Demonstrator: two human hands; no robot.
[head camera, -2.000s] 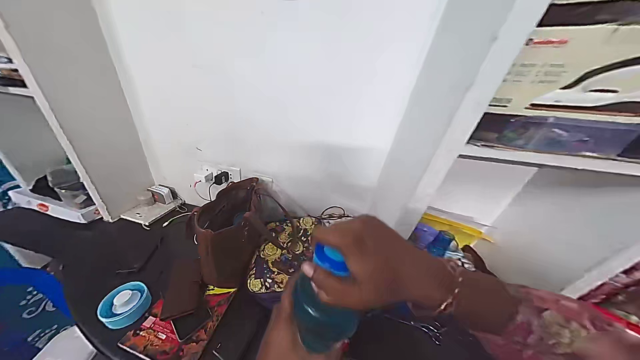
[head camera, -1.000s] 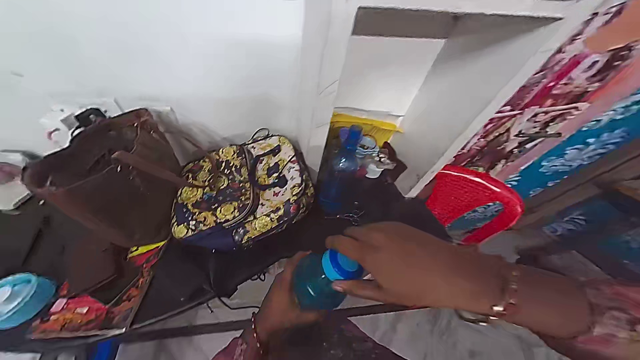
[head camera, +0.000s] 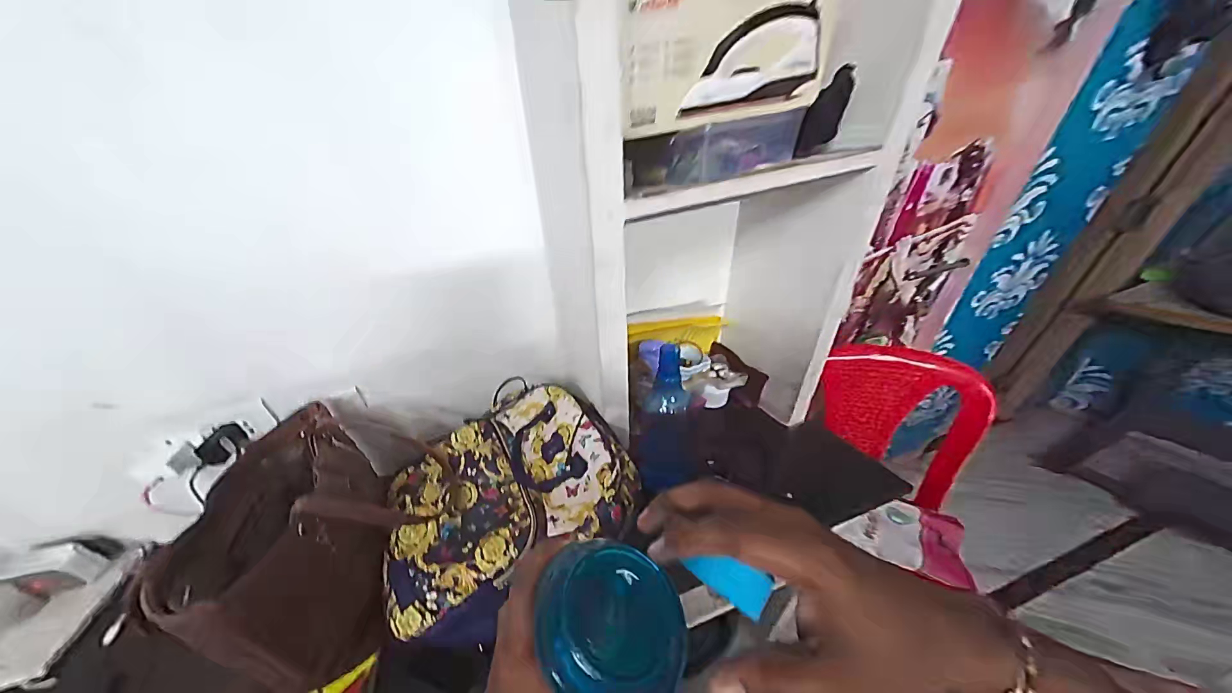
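Observation:
My left hand (head camera: 525, 616) is closed around a teal translucent bottle (head camera: 611, 616), whose round base faces the camera at the bottom middle. Just right of it, my right hand (head camera: 808, 587), with a bracelet at the wrist, curves around a bright blue piece (head camera: 731, 582), the bottle's cap end as far as I can tell. How the thumb meets it is unclear. Behind the hands lies a yellow, navy and white patterned bag (head camera: 491, 491), with a brown handbag (head camera: 279, 549) to its left.
A blue bottle (head camera: 666, 433) stands on the dark table by a yellow container (head camera: 679, 332). Beyond are a white shelf (head camera: 751, 188) with an iron's box (head camera: 722, 67), and a red plastic chair (head camera: 885, 380). A plug (head camera: 223, 443) sits in the wall at left.
The teal bottle was upright-looking with its blue cap toward the camera; it has tipped over, so its base now faces the camera. The view has shifted rightward since two seconds ago.

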